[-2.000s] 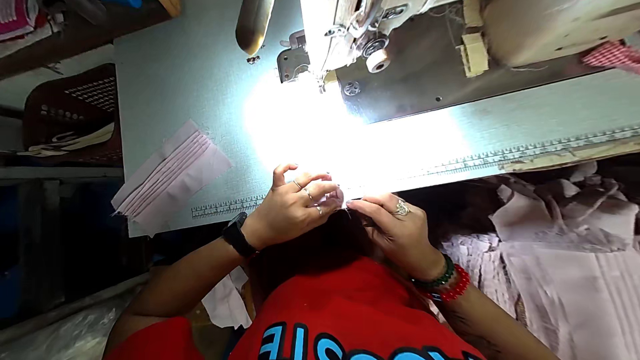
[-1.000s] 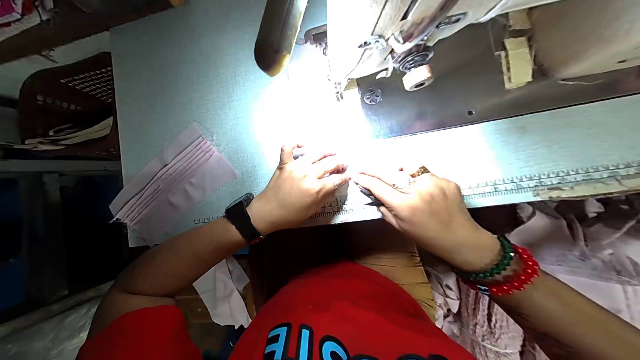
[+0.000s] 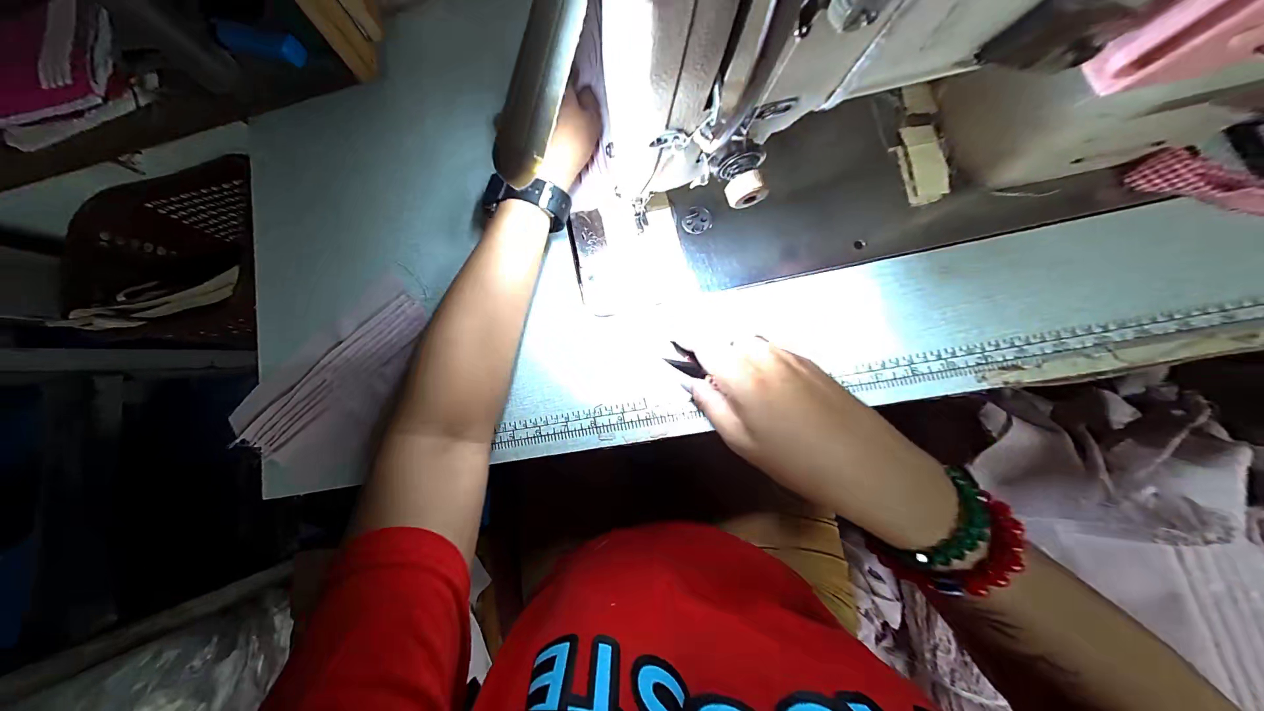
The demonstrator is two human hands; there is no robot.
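My left hand (image 3: 578, 133) reaches up behind the sewing machine's head (image 3: 681, 89); its fingers are hidden, and pale pink fabric (image 3: 591, 59) shows beside it. Closed around small dark thread snips (image 3: 688, 361), my right hand (image 3: 760, 395) rests on the table's front part, below the brightly lit presser foot (image 3: 641, 212). The blades point left and stand slightly apart. A pleated pale pink fabric piece (image 3: 336, 375) lies on the table to the left of my left forearm.
A printed measuring tape (image 3: 948, 363) runs along the table's front edge. At the left stands a brown plastic basket (image 3: 197, 212) with cloth strips. Pale fabric (image 3: 1136, 494) is heaped at the lower right. A grey rounded bar (image 3: 538, 89) hangs above my left wrist.
My left hand has moved from the table's front edge, beside my right hand, up behind the machine head. The snips' blades now show plainly in my right hand. The view has shifted somewhat.
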